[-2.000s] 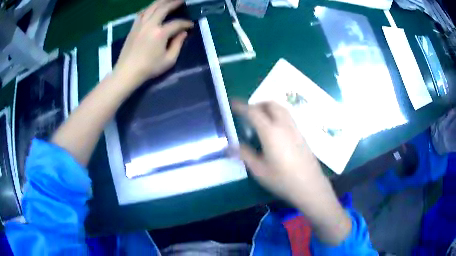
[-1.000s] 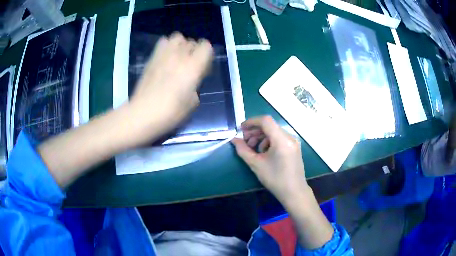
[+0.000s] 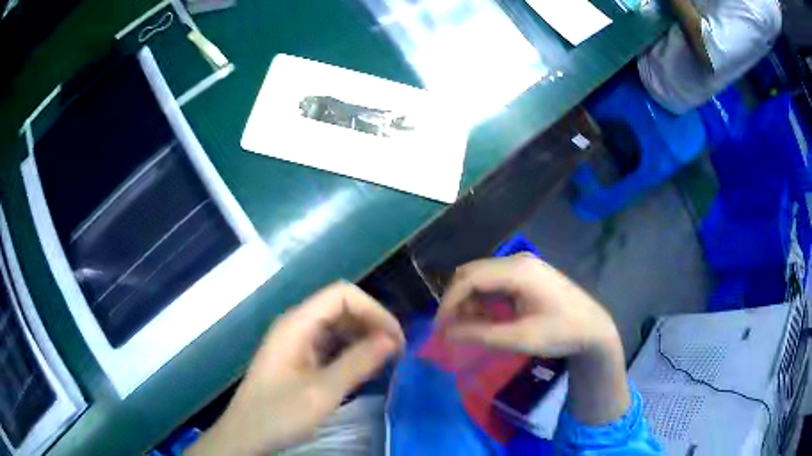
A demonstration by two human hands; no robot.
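The black printed sheet (image 3: pixel 133 196) lies on its white backing sheet (image 3: pixel 191 321) on the green tabletop, at the left. My left hand (image 3: pixel 316 361) and my right hand (image 3: pixel 534 307) are bare and raised side by side past the table's front edge, above the blue bin with red inside (image 3: pixel 476 370). The fingers of each hand are curled with thumb and fingertips close together. The hands are apart and slightly blurred. I cannot tell whether anything tiny is pinched in either. A white card (image 3: pixel 352 169) with a dark patch in its middle lies right of the black sheet.
Another black sheet (image 3: pixel 22 356) lies at the far left. A white tape frame (image 3: pixel 209 85) and thin white loop (image 3: pixel 156 27) are at the back. A shiny clear sheet (image 3: pixel 472 53) lies back right. A person's arm (image 3: pixel 694 31), blue stool (image 3: pixel 645 151) and grey perforated case (image 3: pixel 703 383) are at right.
The view has swung right and down. My left hand has left the black sheet and my right hand its lower right corner. Both are now over the bin. The backing's lifted corner lies down.
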